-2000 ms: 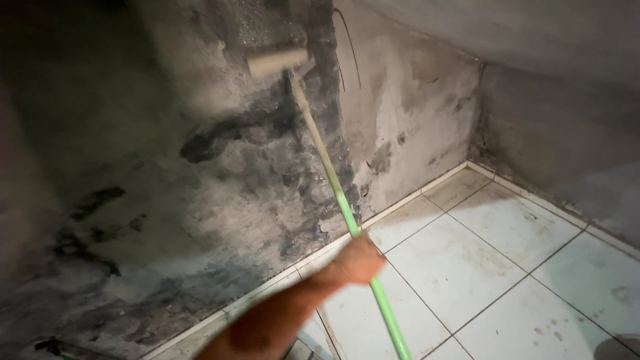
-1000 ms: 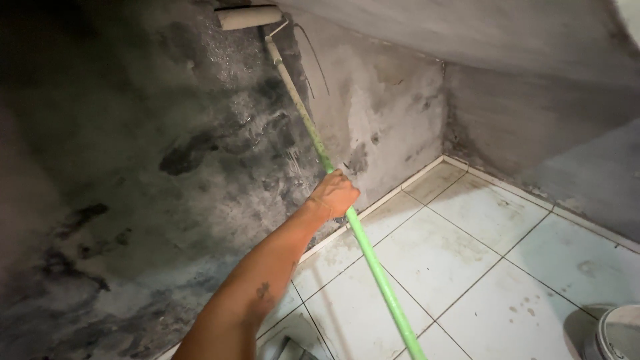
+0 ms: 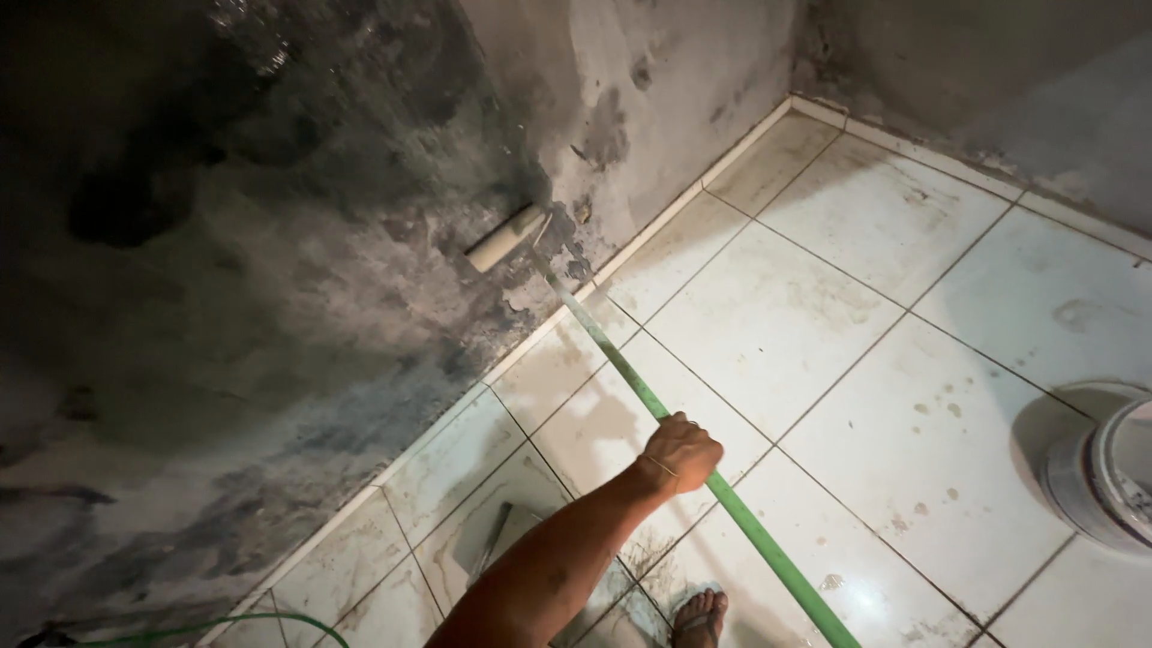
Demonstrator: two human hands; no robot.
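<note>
My left hand (image 3: 681,452) is closed around a green extension pole (image 3: 630,378), which slants from the lower right up to a paint roller (image 3: 506,238). The roller's pale sleeve lies against the dark, stained wall (image 3: 360,261), low down and a little above the skirting tiles. A thin band circles my left wrist. The pole's lower end runs out of the bottom of the view. My right hand is not in view.
A bucket (image 3: 1102,477) stands on the white tiled floor (image 3: 864,396) at right. A green hose or cable (image 3: 288,616) curves at bottom left. A flat object (image 3: 493,535) lies partly behind my forearm, and a sandalled foot (image 3: 700,617) shows at the bottom.
The roller has come down the wall from high up to just above the skirting. My left hand stays closed on the pole. The view has tilted down, showing more of the bucket.
</note>
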